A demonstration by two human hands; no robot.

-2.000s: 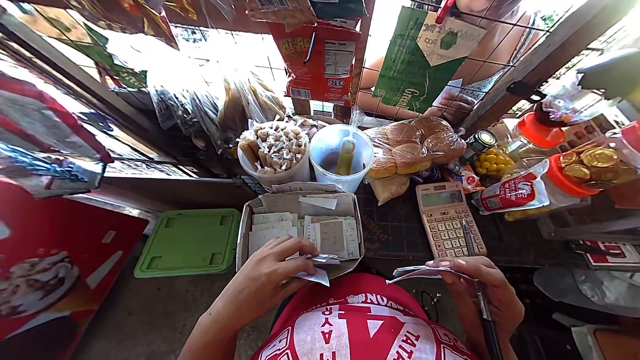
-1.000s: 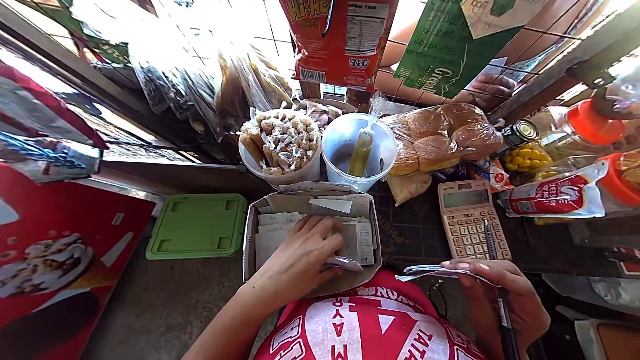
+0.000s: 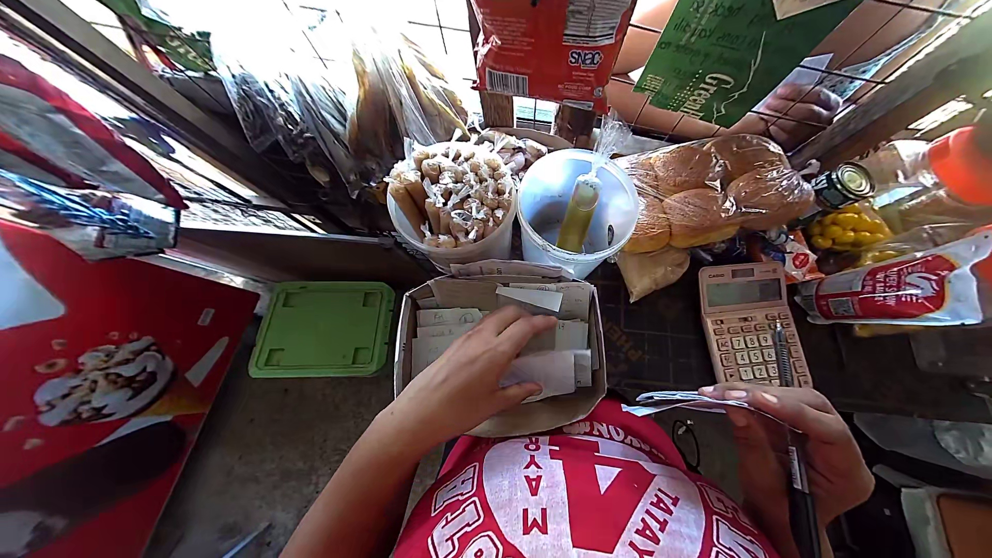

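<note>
My left hand (image 3: 480,372) reaches into a cardboard box (image 3: 403,341) filled with rows of paper slips (image 3: 449,318). Its thumb and fingers are around a white slip (image 3: 546,372); whether they pinch it cannot be told. Between the thumb and fingers of my right hand (image 3: 806,434) are folded papers (image 3: 682,400), and a pen (image 3: 792,457) rests upright in the same hand. Just beyond that hand lies a pink Casio calculator (image 3: 750,322). The box sits against my red shirt.
Behind the box stand a tub of wrapped sticks (image 3: 457,198) and a white bucket (image 3: 546,186). Bagged bread rolls (image 3: 713,190), a can (image 3: 845,184) and jars are at right. A green lid (image 3: 322,329) lies left. Another person's hand (image 3: 798,112) is beyond the wire grille.
My left hand has moved from the box's front edge down among the slips. A paper it held two seconds ago is now low in the box. My right hand still holds papers and pen.
</note>
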